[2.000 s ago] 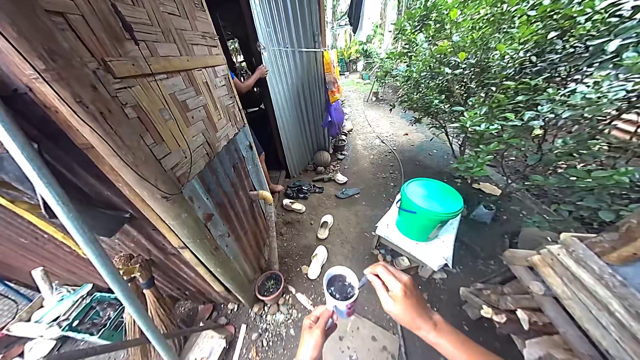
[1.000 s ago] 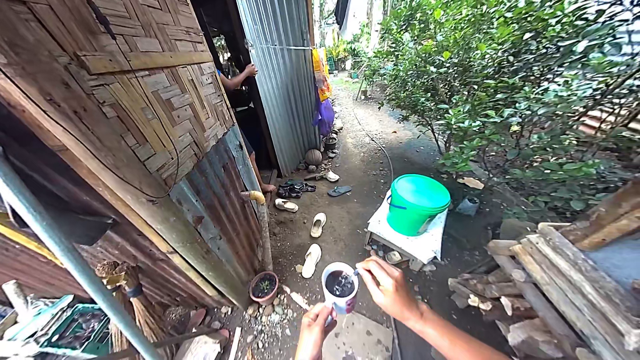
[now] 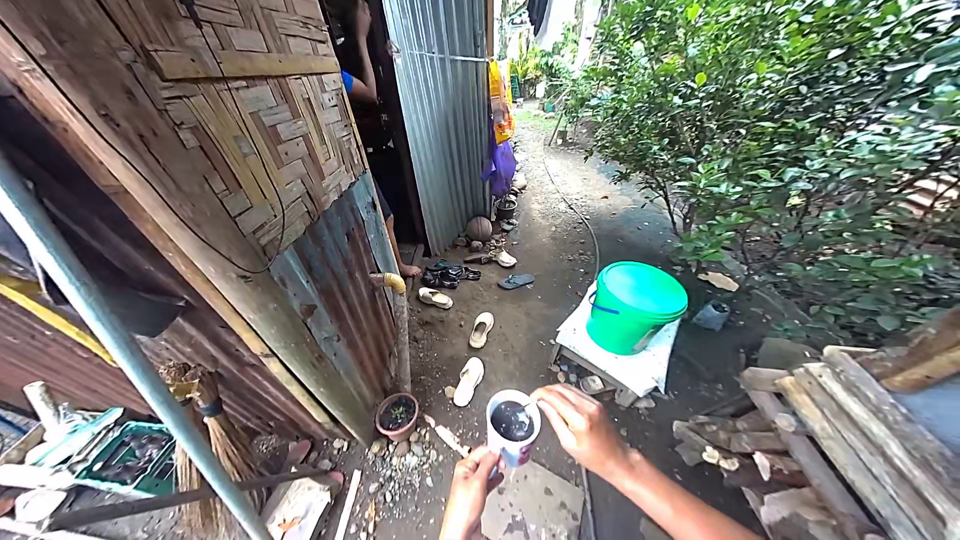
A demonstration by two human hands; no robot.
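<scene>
A white mug [image 3: 516,452] with dark liquid inside is held up at the lower middle of the view. My left hand [image 3: 471,487] grips it at its lower left side, fingers at the handle. Above the rim on the right, my right hand [image 3: 581,424] pinches the end of a spoon [image 3: 529,403], whose lower part dips into the liquid. Printing shows on the mug's outer side. Below the mug, a flat stone slab [image 3: 534,506] lies on the ground.
A green lidded bucket [image 3: 636,307] stands on a low white-topped stand to the right. Stacked firewood [image 3: 847,442] is at lower right. Loose shoes [image 3: 469,381], a potted plant [image 3: 397,417] and a hose [image 3: 581,214] lie along the path. A person stands in the doorway at left.
The person in the doorway has raised the arm that was at the door's edge. My hands still hold the mug and spoon.
</scene>
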